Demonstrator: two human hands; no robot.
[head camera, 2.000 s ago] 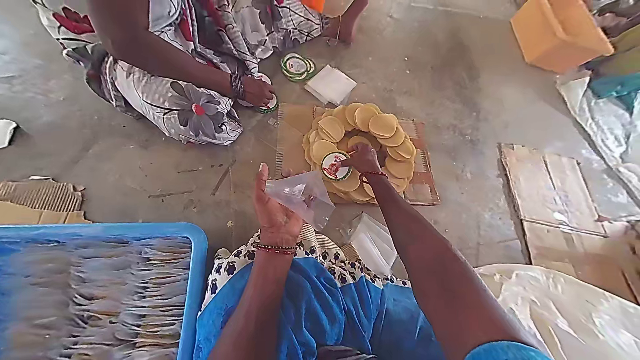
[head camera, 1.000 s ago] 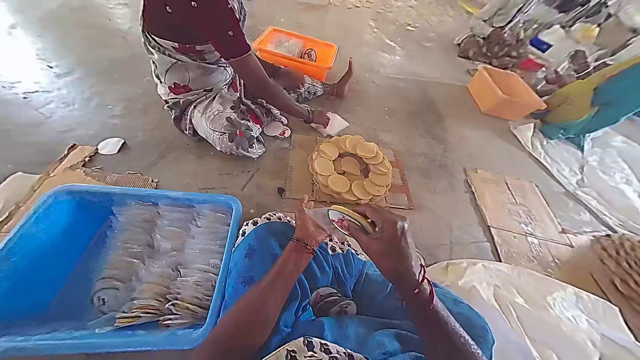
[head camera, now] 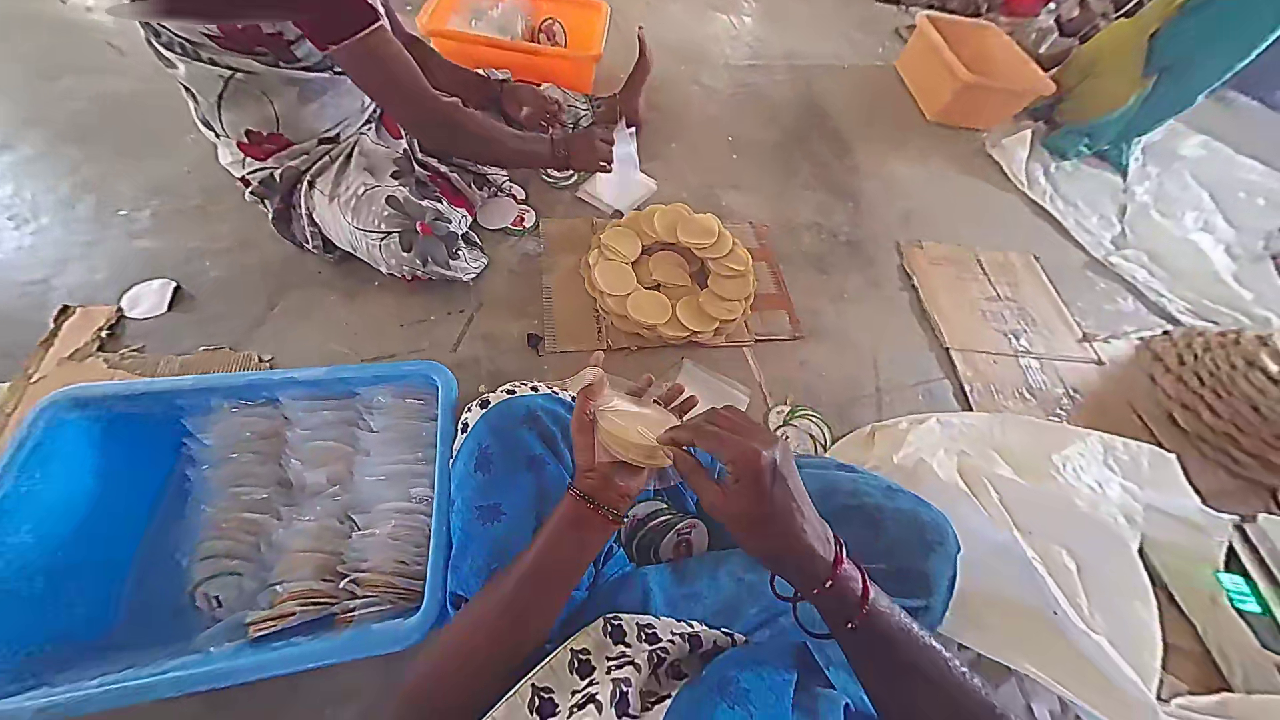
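My left hand (head camera: 608,465) holds a stack of thin tan discs (head camera: 635,428), which looks wrapped in a clear plastic bag. The thumb and fingers of my right hand (head camera: 735,470) pinch the near right edge of the bag and discs. Round printed labels (head camera: 664,535) lie in my lap on blue cloth, just below my hands. Beyond my knees, a ring of overlapping tan discs (head camera: 700,318) rests on a flat cardboard sheet (head camera: 566,285). Clear plastic bags (head camera: 712,388) lie between the cardboard and my lap, and more round labels (head camera: 800,428) are beside my right knee.
A blue tray (head camera: 448,480) with rows of bagged discs (head camera: 320,500) stands at my left. Across from me a co-worker (head camera: 480,125) handles white bags (head camera: 622,180) near an orange bin (head camera: 520,60). Another orange bin (head camera: 968,75), flat cardboard (head camera: 1010,320) and plastic sheeting (head camera: 960,480) lie rightward.
Two seconds ago my right hand was at the ring of discs and my left held an empty-looking bag; now both hold the stack over my lap. The co-worker's hands have moved. The view has shifted.
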